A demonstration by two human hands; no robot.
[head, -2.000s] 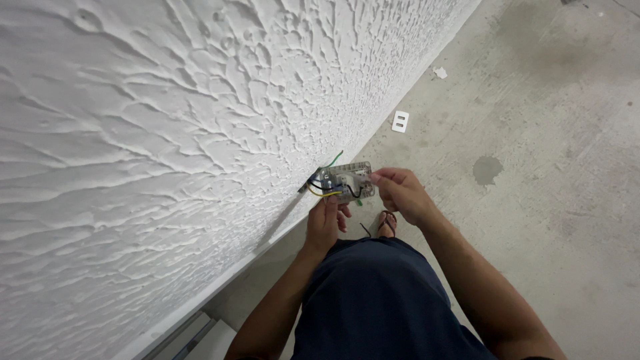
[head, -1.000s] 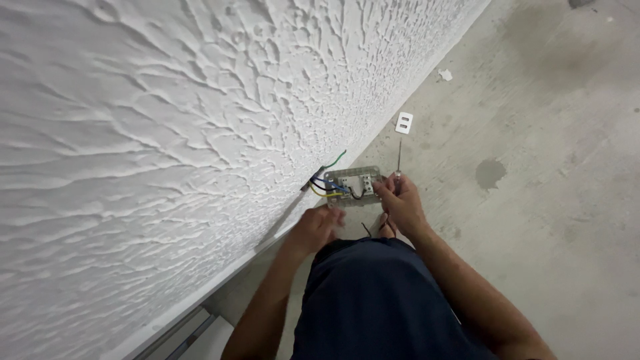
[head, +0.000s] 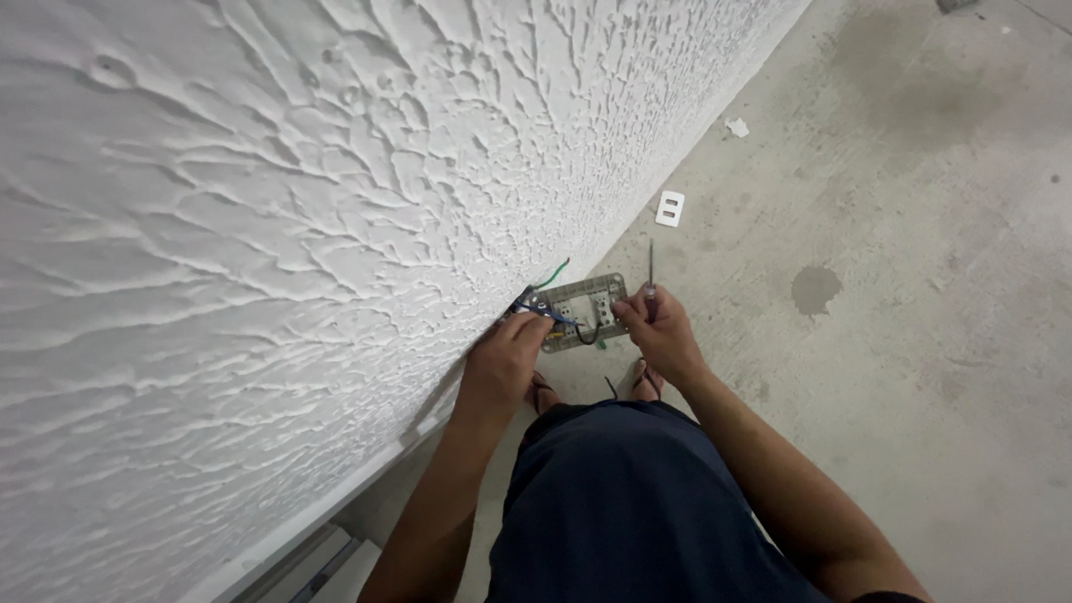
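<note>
A grey plastic outlet frame with socket modules is held beside the wall, its wired back in view. My right hand pinches the frame's right end between thumb and finger and also holds a screwdriver, its shaft pointing away from me. My left hand is at the frame's left end, fingertips on the wires beside the wall; which wire they grip cannot be told. A blue wire and a black wire run to the modules. A green wire sticks up loose near the wall.
A textured white wall rises on the left. On the concrete floor lie a white outlet cover plate and a small white scrap. My feet in flip-flops stand below the frame. Long flat pieces lie at the lower left.
My left hand has moved from below the frame up to the wires at its left end. The screwdriver in my right hand, pointing forward, was not visible two seconds ago.
</note>
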